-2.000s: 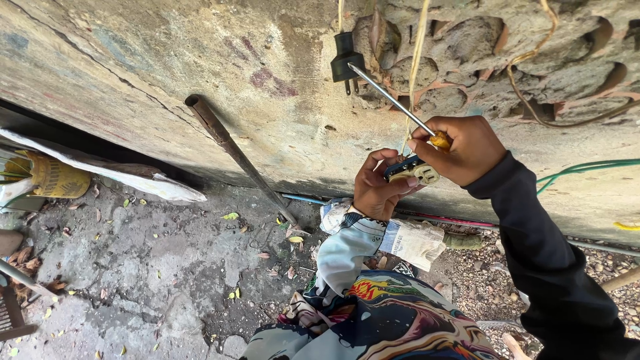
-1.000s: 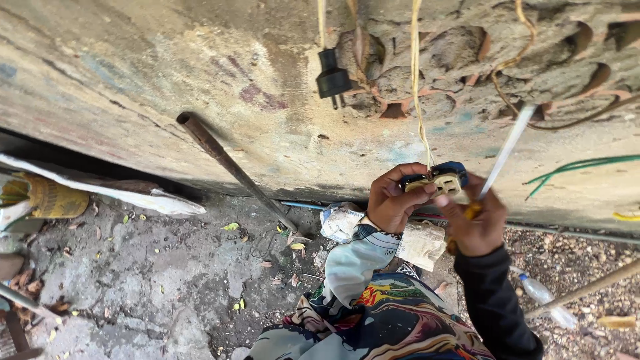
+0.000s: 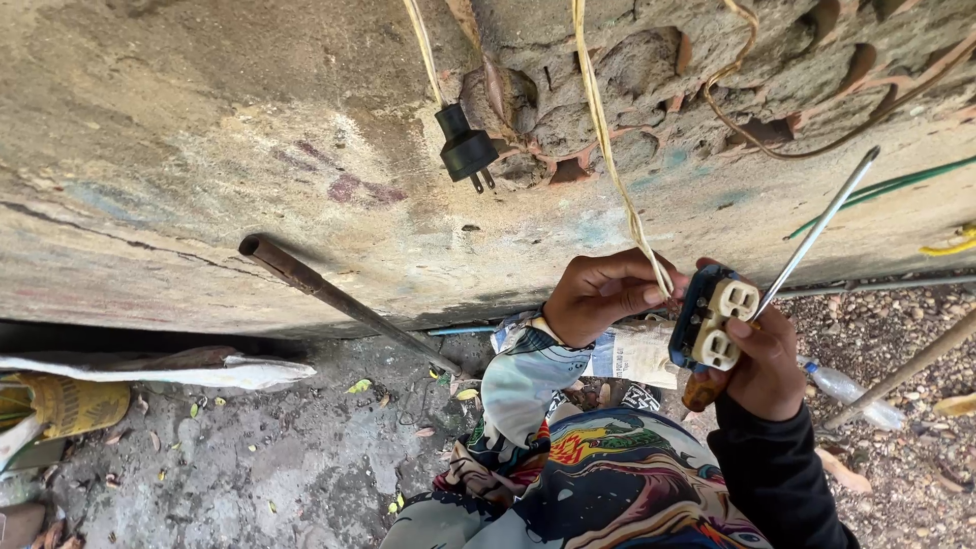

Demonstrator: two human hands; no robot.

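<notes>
My left hand (image 3: 606, 297) pinches the lower end of a pale two-strand electrical cord (image 3: 606, 145) that hangs along the wall. Copper-coloured strands show beside its fingertips. In my right hand (image 3: 766, 366) are both a duplex electrical outlet (image 3: 717, 324), cream-faced on a dark blue base, and a screwdriver (image 3: 820, 229). The screwdriver's metal shaft points up and right, and its amber handle shows below the outlet. Whether the cord touches the outlet is hard to tell. A black plug (image 3: 467, 145) hangs on another pale cord at the upper middle, its prongs downward.
A rusty metal pipe (image 3: 335, 293) leans near the rough wall (image 3: 191, 152). Brown and green wires (image 3: 892, 183) run at the right. A plastic bottle (image 3: 854, 393) and a wooden pole (image 3: 900, 370) lie over gravel. A yellow container (image 3: 84, 404) sits far left, and a paper sack (image 3: 633, 354) lies behind the hands.
The outlet, in my left hand's fingers earlier, is now in my right hand with the screwdriver. My left hand now holds the cord end. The screwdriver no longer points up and left toward the plug.
</notes>
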